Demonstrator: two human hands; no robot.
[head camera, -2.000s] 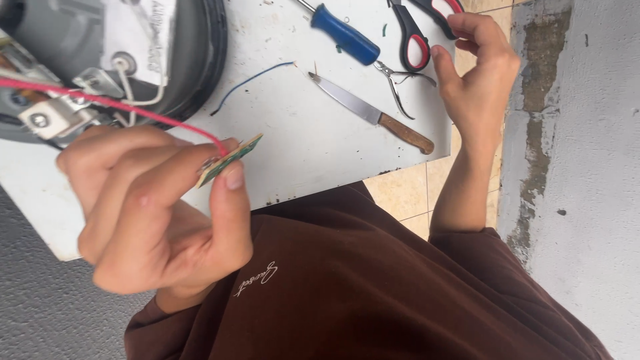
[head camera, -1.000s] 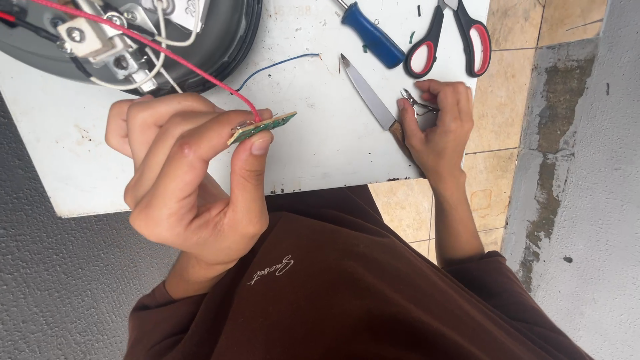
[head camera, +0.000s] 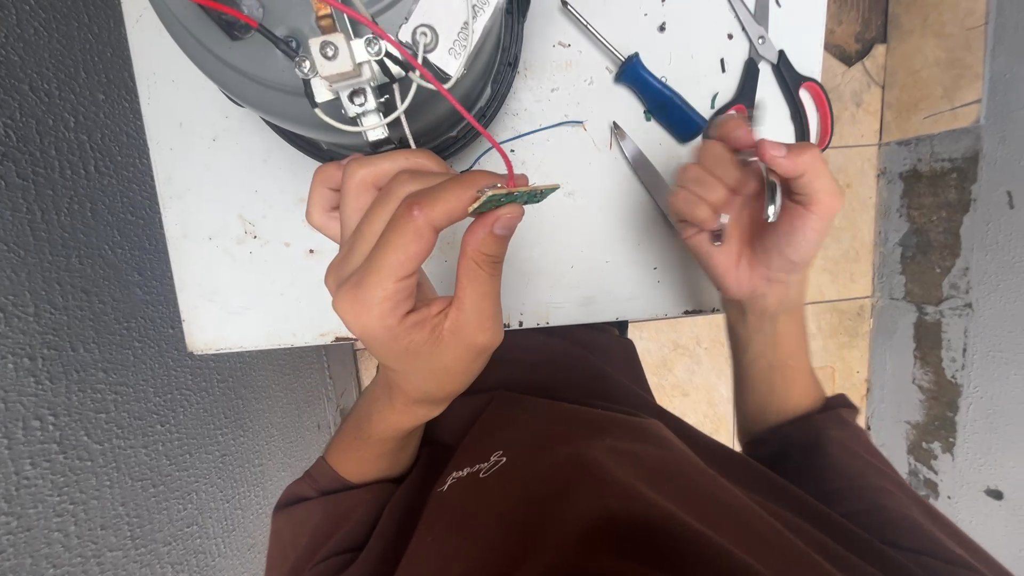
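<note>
Between the thumb and fingers of my left hand (head camera: 416, 264) is a small green circuit board (head camera: 516, 198), held nearly edge-on. A red wire (head camera: 452, 96) runs from the board up to the metal parts of a round grey appliance base (head camera: 240, 80). My right hand (head camera: 756, 204) is blurred and closed around small metal nippers (head camera: 772, 196), whose handles show at the palm. The blade of a knife (head camera: 640, 164) lies beside that hand, its wooden handle hidden behind it. White wires and a terminal block (head camera: 336, 60) sit on the appliance base.
On the white table (head camera: 264, 280) lie a blue-handled screwdriver (head camera: 660, 96), scissors with black and red handles (head camera: 800, 96) and a thin blue wire (head camera: 524, 134). Small scraps are scattered about. The table's front edge runs just beyond my body, and a grey textured surface (head camera: 88, 320) is at the left.
My right hand has taken hold of the nippers, which lay beside the knife two seconds ago, and has lifted them. The circuit board remains in my left hand.
</note>
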